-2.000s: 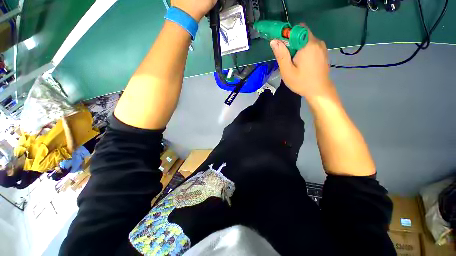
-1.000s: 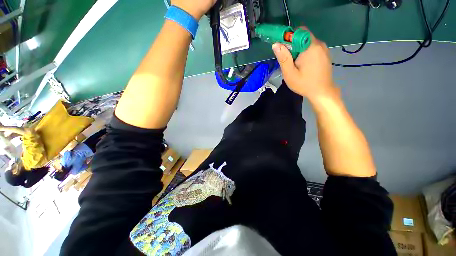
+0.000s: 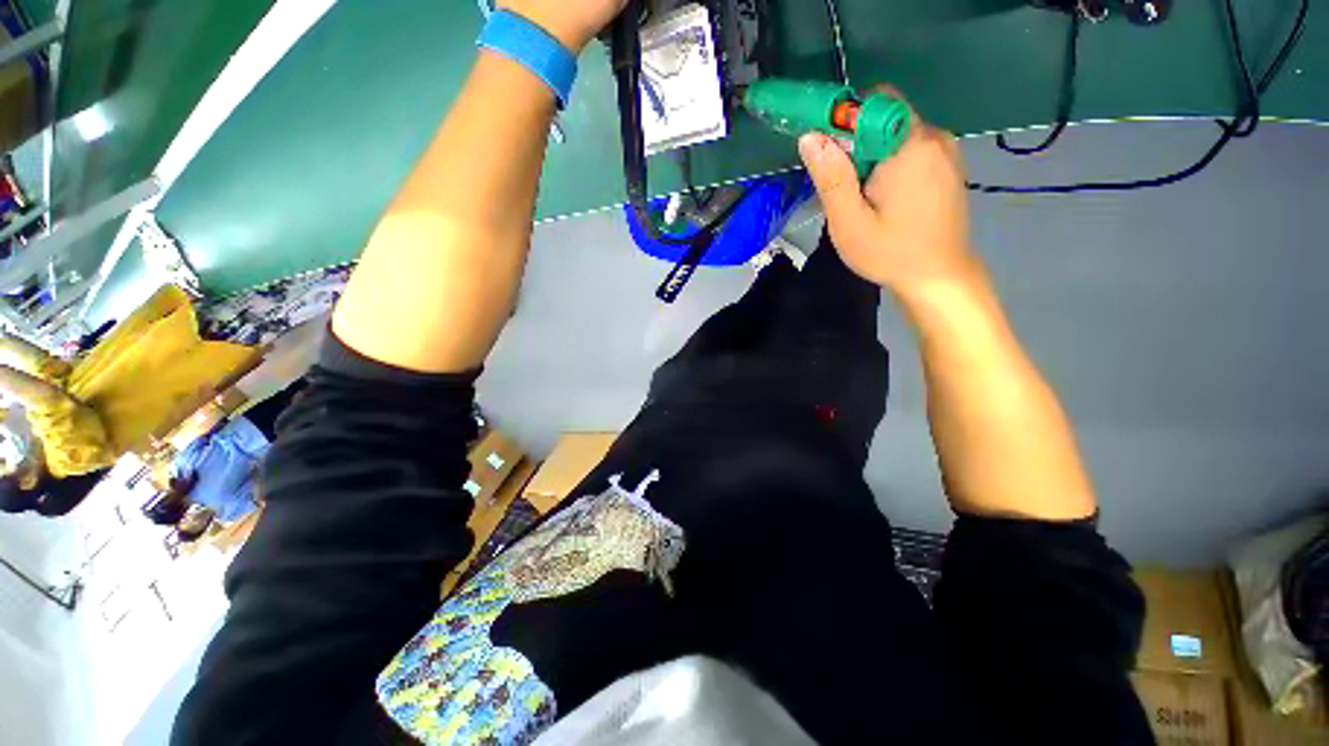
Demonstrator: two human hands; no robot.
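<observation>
The black unit (image 3: 743, 44) lies at the top edge of the view on the green bench, with a white label (image 3: 681, 79) facing up. A black cable (image 3: 631, 146) runs down its left side and hangs over the bench edge. My right hand (image 3: 907, 204) is closed around the green glue gun (image 3: 799, 108), whose nozzle points left at the unit's right side. My left hand (image 3: 566, 12) is at the unit's upper left, cut off by the top edge, so its fingers and grip are not visible.
Black cords (image 3: 1166, 182) loop over the bench edge (image 3: 1137, 123) at right, and another black unit (image 3: 1125, 9) is cut off at the top. A blue stool (image 3: 743, 230) stands below the bench. Cartons (image 3: 1184, 627) are at lower right. People in yellow (image 3: 153, 372) and blue (image 3: 226, 469) are at left.
The glue gun and my right hand have shifted slightly down and right. My left arm has hardly moved. The people at left have changed position.
</observation>
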